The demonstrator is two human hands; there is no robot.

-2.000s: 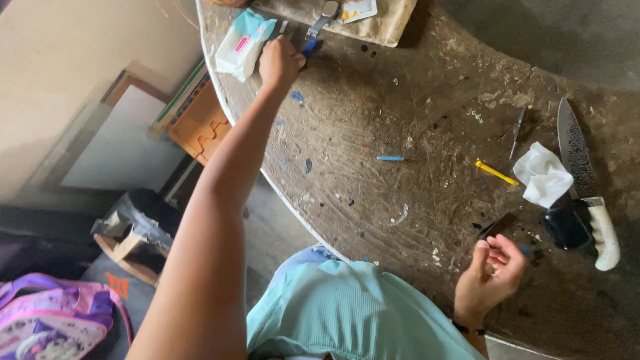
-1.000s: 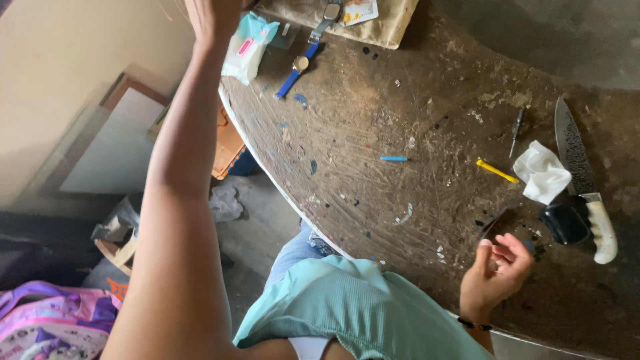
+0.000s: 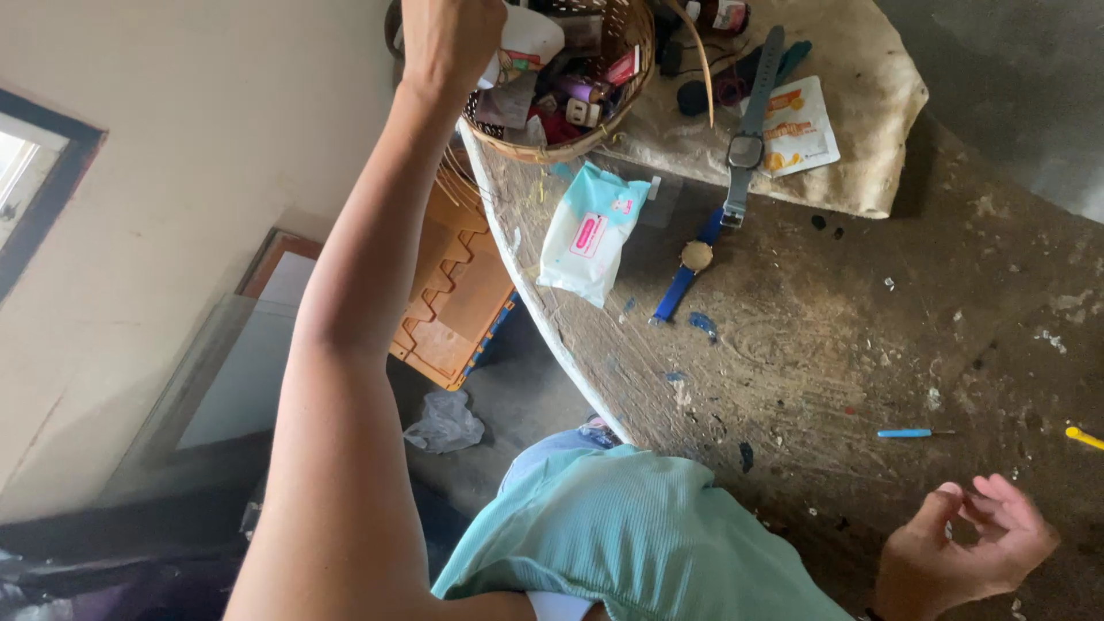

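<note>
At the top edge my left hand point(image 3: 453, 39) reaches over a wicker basket point(image 3: 552, 155), against a white container point(image 3: 533, 39) with a coloured picture; its fingers are mostly hidden, so its grip is unclear. My right hand point(image 3: 970, 543) hovers at the lower right, thumb and fingers curled close together; whether something thin is between them cannot be made out. Above it lies a small blue-handled screwdriver point(image 3: 906, 433). A blue-strapped wristwatch point(image 3: 697, 256) lies beside a pack of wipes point(image 3: 591, 237). A grey-strapped watch point(image 3: 746, 151) extends from a cloth-like mat onto the table.
The pale mat point(image 3: 871, 164) bears a printed sachet point(image 3: 802, 129) and dark cords. The basket holds mixed small items. A yellow tool point(image 3: 1084, 437) lies at the right edge. The table's curved white edge point(image 3: 552, 332) runs beside an orange plastic crate point(image 3: 457, 328) and a plastic bag point(image 3: 444, 423).
My left hand has moved from beside the wipes and blue watch up to the basket. The view has shifted strongly toward the basket.
</note>
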